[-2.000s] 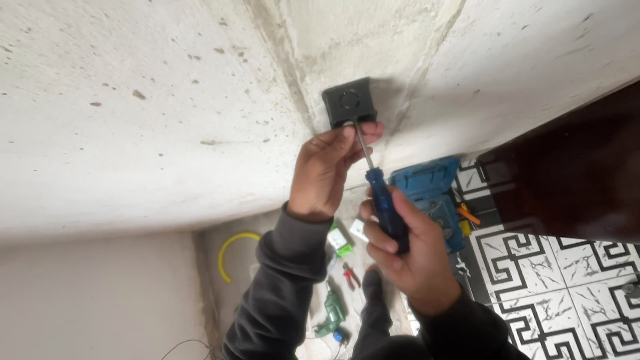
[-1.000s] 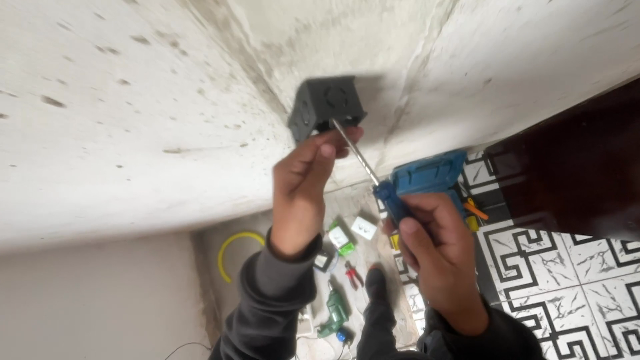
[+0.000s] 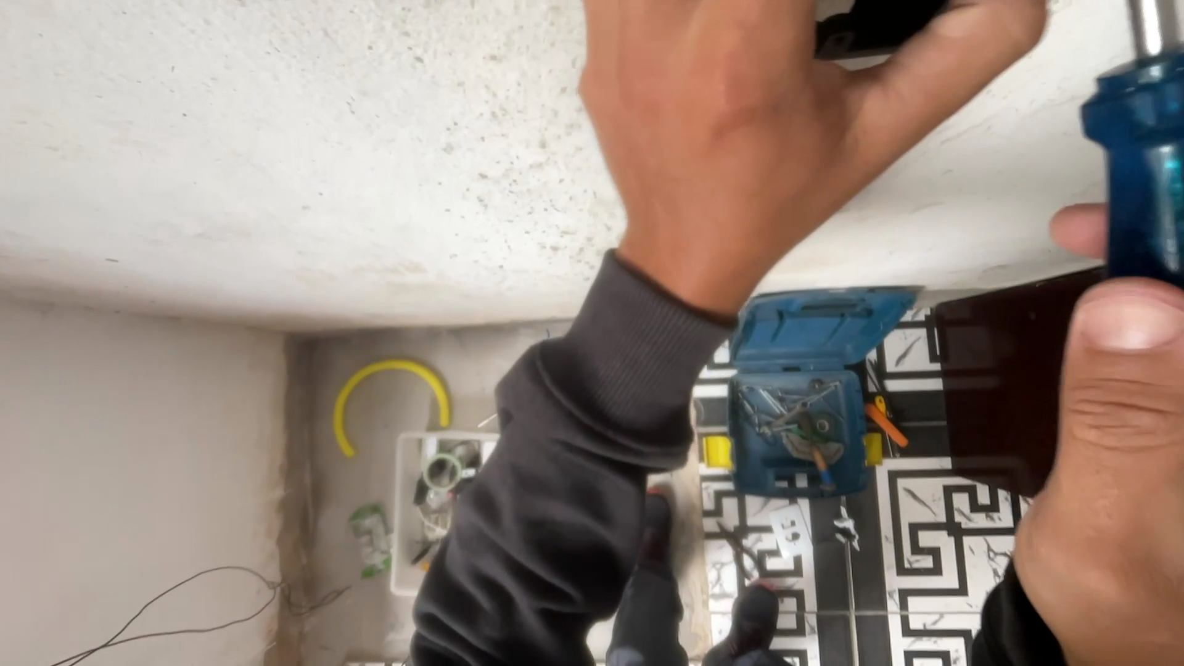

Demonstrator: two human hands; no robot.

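At the top centre my left hand [image 3: 731,120] reaches up the wall, its thumb and fingers around a dark electrical box [image 3: 874,28] that the frame cuts off. Its fingertips are out of view. My right hand [image 3: 1110,453], at the right edge, grips a screwdriver [image 3: 1147,166] by its translucent blue handle. The metal shaft points upward and its tip is outside the frame.
An open blue toolbox [image 3: 800,430] with loose tools stands on patterned tiles below. A white bin [image 3: 400,518] of supplies, a yellow hose piece [image 3: 393,367] and thin wire [image 3: 185,592] lie left. A dark brown panel [image 3: 999,379] is at right.
Both hands now appear much nearer the camera and higher in frame. The screwdriver shaft, earlier pointing at the box, now stands apart to the right of my left hand. The view has shifted strongly.
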